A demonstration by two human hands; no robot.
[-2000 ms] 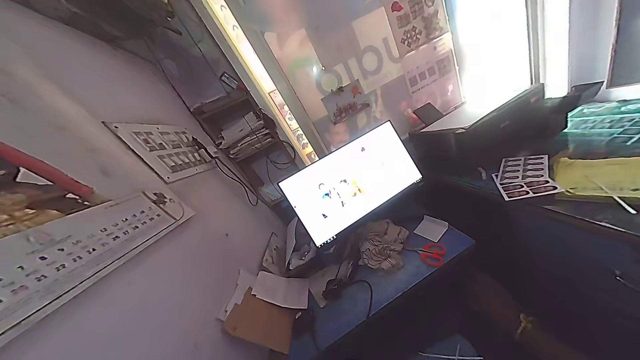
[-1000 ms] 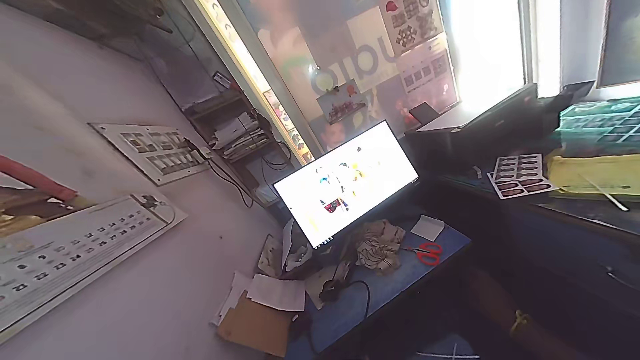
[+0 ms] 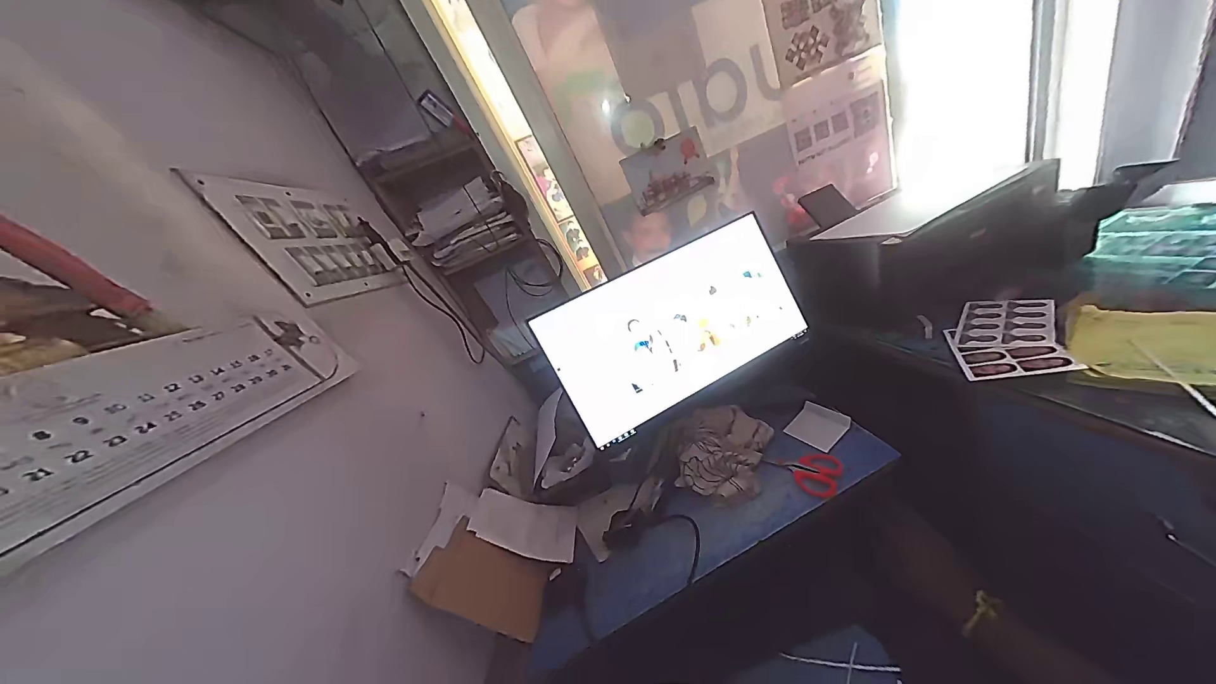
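Note:
At the lower right, my right forearm comes in with a yellow thread (image 3: 983, 611) tied around the wrist. My right hand (image 3: 901, 543) is lost in deep shadow beside the blue desk (image 3: 760, 541); its fingers and anything under them cannot be made out. My left hand is out of view. On the desk stands a lit monitor (image 3: 674, 332), tilted in the view, with small coloured figures on a white screen. In front of it lie a crumpled cloth or paper (image 3: 724, 451), scissors with red handles (image 3: 819, 475) and a white slip of paper (image 3: 818, 426).
Brown cardboard (image 3: 484, 584) and papers lean by the left wall, near a black cable (image 3: 696, 541). Photo sheets (image 3: 1012, 340) and a yellow packet (image 3: 1140, 344) lie on the right counter, near a dark printer-like machine (image 3: 959, 228). A switchboard (image 3: 294, 237) and calendar (image 3: 161, 427) hang left.
The coloured figures on the monitor's screen have changed place and look. My right forearm has stayed about where it was, and the things on the desk have not moved.

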